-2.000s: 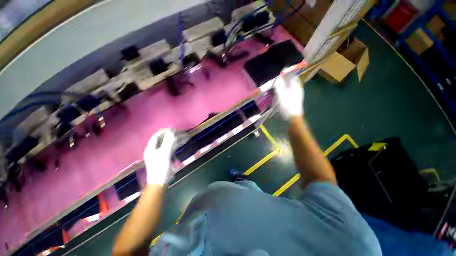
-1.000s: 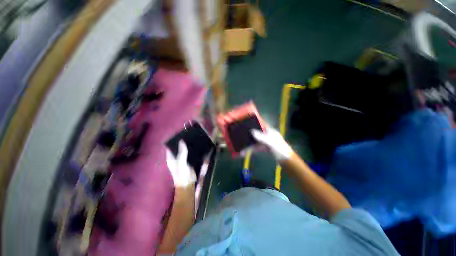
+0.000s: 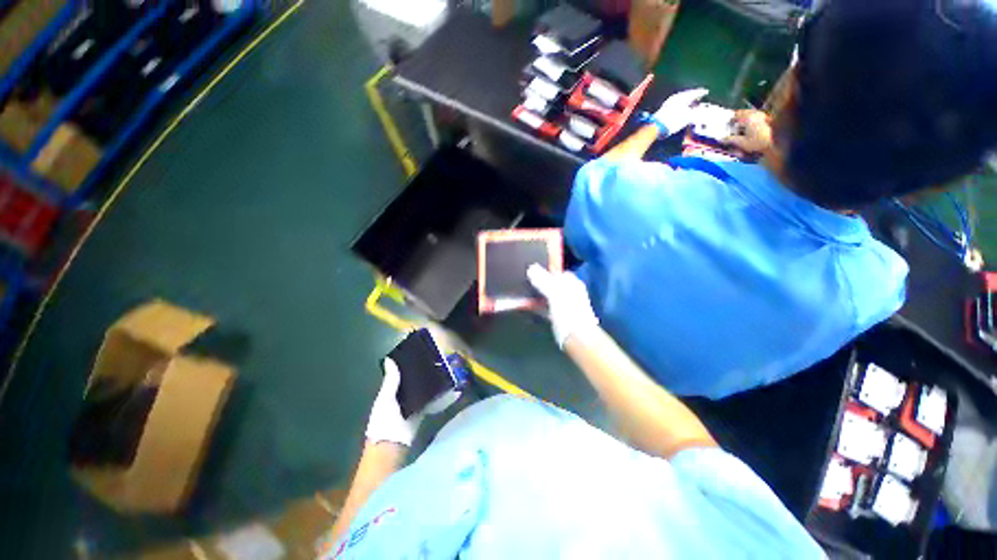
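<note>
My left hand (image 3: 390, 413), in a white glove, holds a black square unit (image 3: 421, 372) near my chest; a pale side shows at its lower edge. My right hand (image 3: 564, 302), also gloved in white, holds a red tray (image 3: 489, 303) with a dark square unit (image 3: 509, 268) in it, thumb on top. The tray is farther from me, above the near edge of a black bin on the floor. The fingers under both things are hidden.
A coworker in blue (image 3: 727, 273) stands close on the right. A dark workbench (image 3: 459, 66) holds stacked red-and-white units (image 3: 579, 109). A black bin (image 3: 437, 235) stands ahead, another bin with units (image 3: 888, 448) at right. An open carton (image 3: 180, 421) lies left.
The view has turned right, away from the pink-matted rack to the bench and coworker. Both hands still hold the units they held a second ago; two seconds ago they were over the rack.
</note>
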